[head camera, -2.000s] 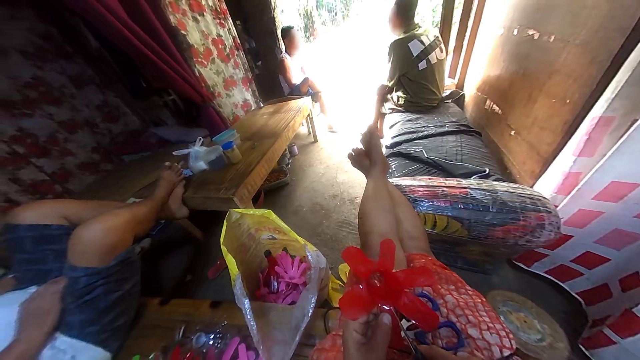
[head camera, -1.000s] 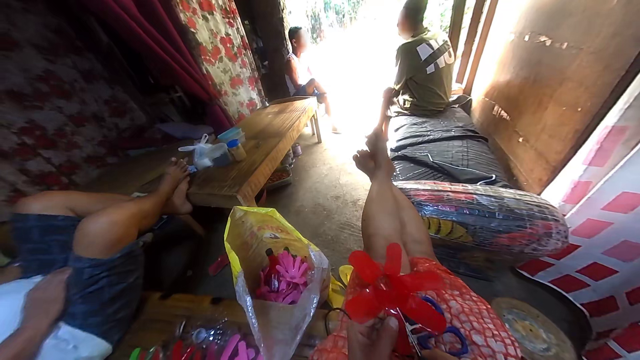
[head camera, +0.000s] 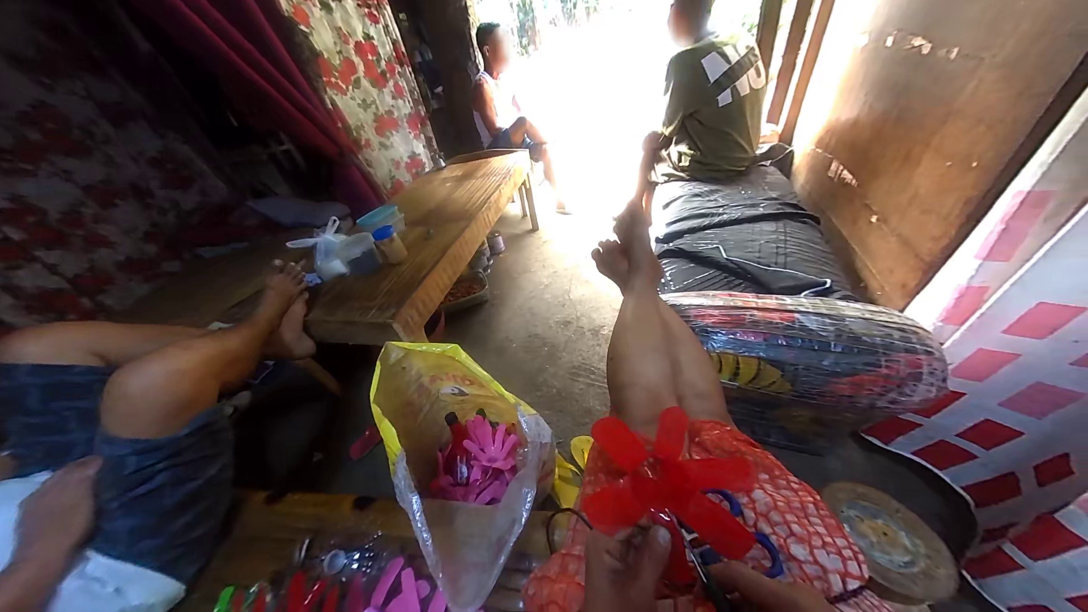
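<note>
A red plastic flower shape with broad petals (head camera: 659, 480) is pinched at its underside by my left hand (head camera: 627, 565), low in the view. Just right of it, my right hand (head camera: 765, 588) is partly cut off by the frame edge and grips a metal tool with a dark handle (head camera: 701, 557); its exact kind is unclear. Blue-handled scissors (head camera: 769, 548) lie behind the flower on the red-and-white patterned cloth (head camera: 799, 518) over my lap. Left of my hands, a yellow and clear plastic bag (head camera: 450, 374) stands open, with pink and red flower-like plastic pieces (head camera: 489, 450) inside.
More coloured plastic pieces (head camera: 399, 591) lie on the wooden bench (head camera: 263, 518). A wooden table (head camera: 450, 212) holds a jar (head camera: 390, 245) and containers. Wrapped bundles (head camera: 816, 348) stand at right, beside a round disc (head camera: 888, 540). One person sits close at left; two others sit near the doorway.
</note>
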